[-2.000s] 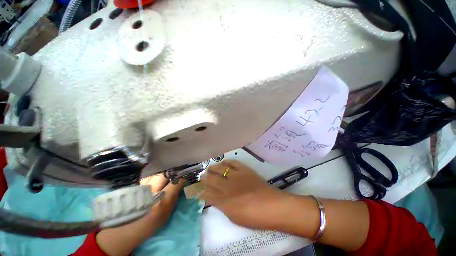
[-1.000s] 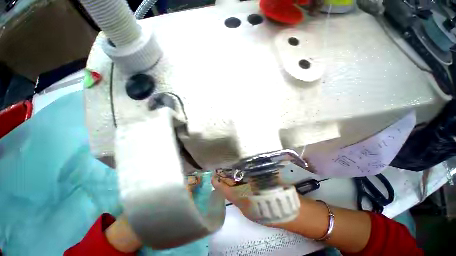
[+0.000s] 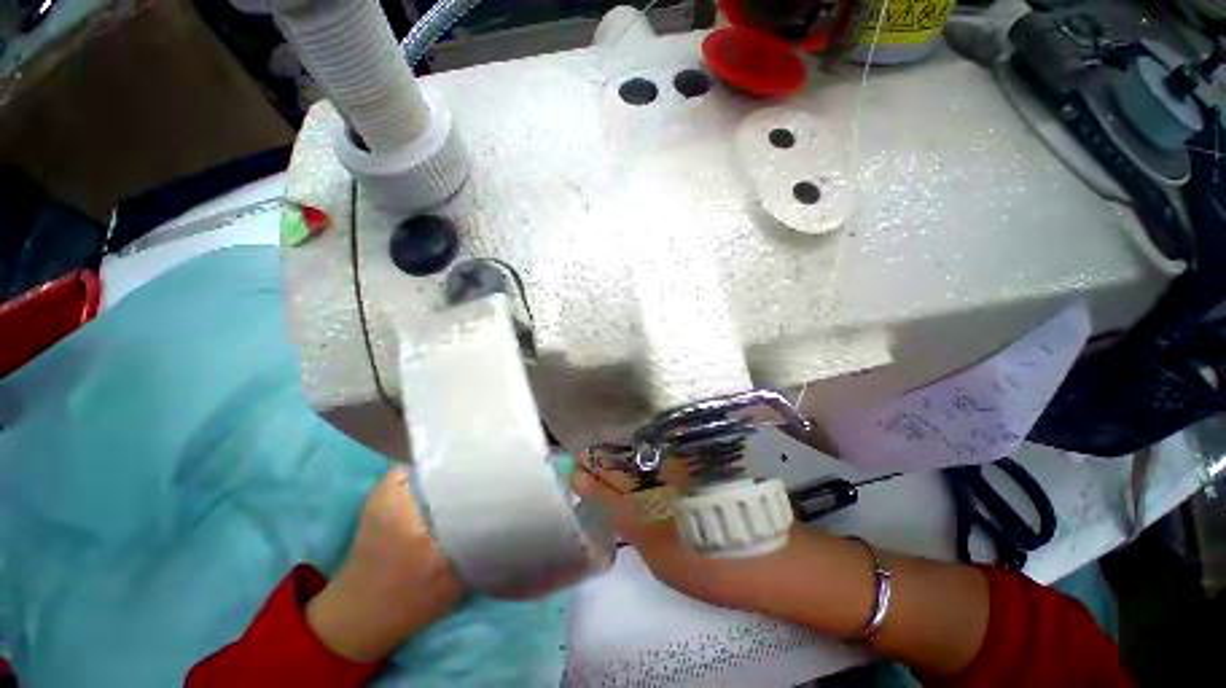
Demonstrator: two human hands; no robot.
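The aqua garment piece spreads over the left of the table and runs under my left forearm toward the needle area. The off-white sewing machine head covers the middle. My left hand lies on the aqua cloth, its fingers hidden behind the pale take-up lever cover. My right hand is by the needle area, partly hidden by the white tension dial. Its fingertips are near the small metal parts and the cloth edge. Whether either hand grips the cloth is hidden.
Dark thread snips lie right of my right hand, with black-handled shears farther right. A paper note hangs on the head. A red basket is at far left. Dark cloth hangs at right.
The view has shifted left over the machine head since the oldest frame. Since the last one, my left hand has come more into view left of the lever cover. My right hand stays near the needle.
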